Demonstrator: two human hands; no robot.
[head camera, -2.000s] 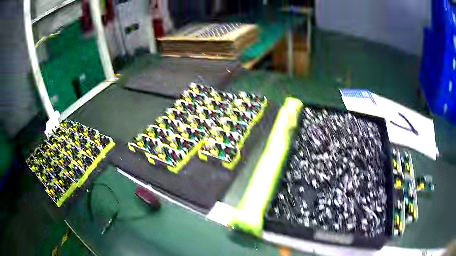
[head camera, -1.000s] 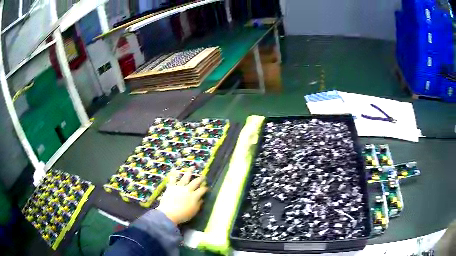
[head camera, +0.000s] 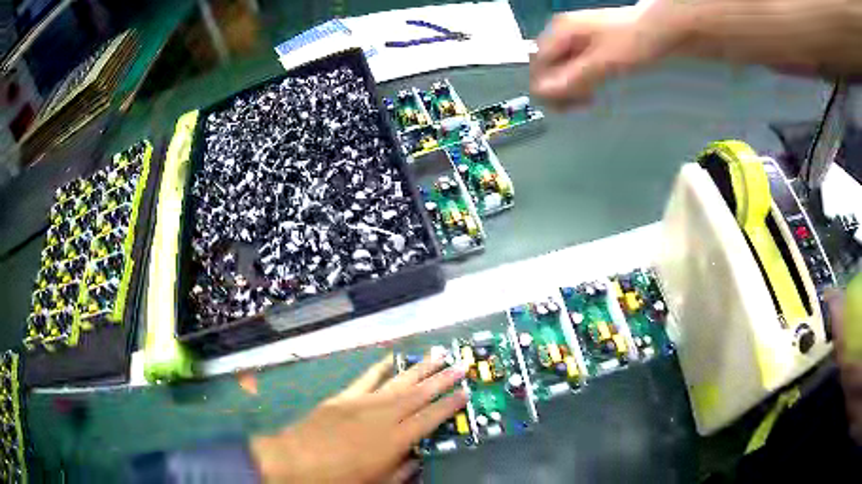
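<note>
A row of green power supply boards (head camera: 555, 352) in silver brackets lies on the bench, ending at the cream tape dispenser (head camera: 699, 284). My left hand (head camera: 378, 416) lies over the left end of this row, fingers spread and touching the end board, gripping nothing that I can see. A blurred skin-coloured shape with yellow-green at the right picture edge (head camera: 841, 326), beside the dispenser, may be my right hand; it is cut off and its hold is hidden. The black tray (head camera: 312, 312) is heaped with small black-and-silver parts.
Another person's bare forearm and hand (head camera: 586, 57) reach in at the upper right. More boards (head camera: 477, 175) lie right of the tray. Cutters (head camera: 425, 36) lie on white paper (head camera: 501, 38). A yellow-green bundle (head camera: 170, 246) and taped units (head camera: 94, 236) are left of the tray.
The view has swung right, bringing the dispenser and board row in. My left hand has left the taped units and is now at the row. Another person's arm has appeared.
</note>
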